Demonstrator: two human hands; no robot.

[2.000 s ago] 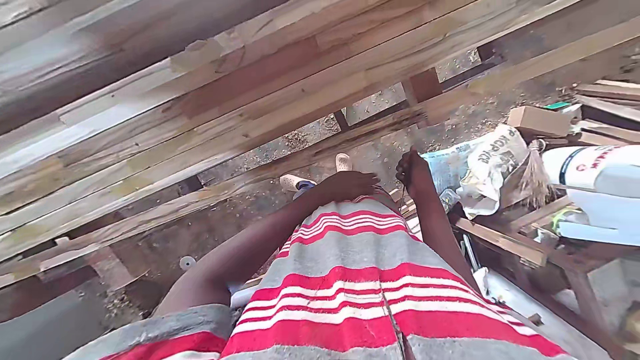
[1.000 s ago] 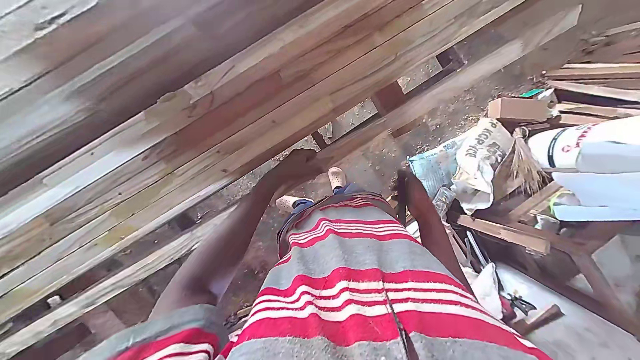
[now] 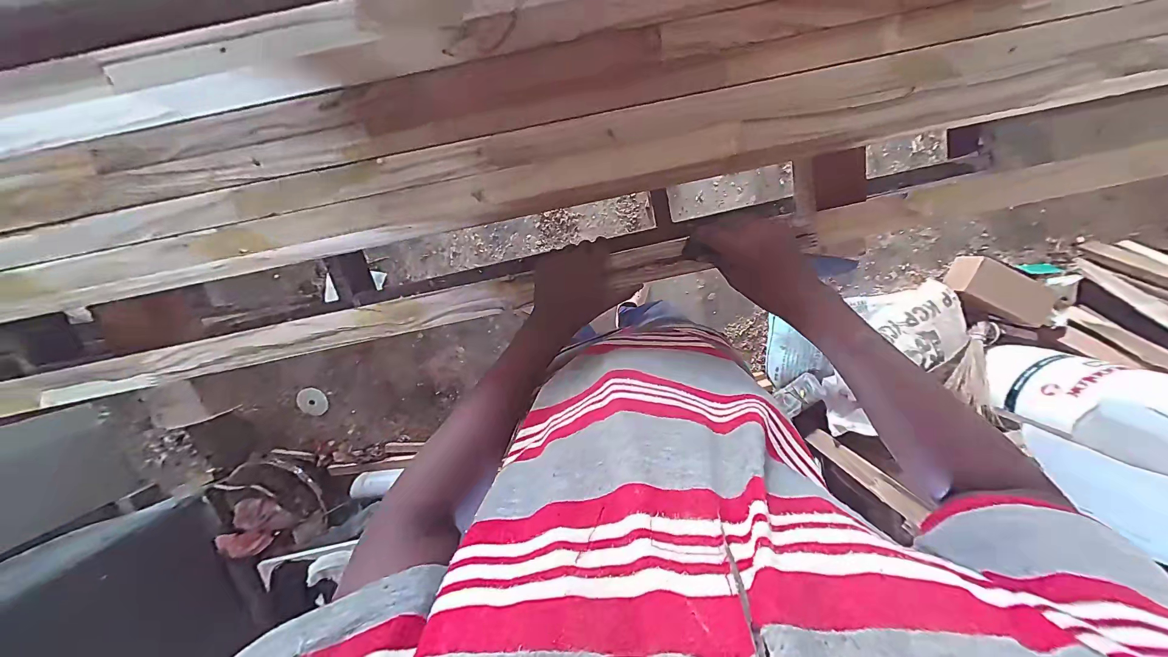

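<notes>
Both hands are on a long narrow wooden strip that runs across the view in front of my waist. My left hand grips it with the fingers curled over its far edge. Just to the right, my right hand closes round the same strip; a small dark thing shows at its fingertips, too unclear to name. Beyond the strip, past a gap, lie several long boards side by side. Their surfaces carry yellowish patches.
On the right lie a printed woven sack, a cardboard-coloured block, a white container and loose wood offcuts. A dark panel and scraps are at the lower left. A round disc lies on the ground.
My right hand, earlier apart from the wood at my right side, has moved onto the strip. The left hand is now on the strip too. The view has turned.
</notes>
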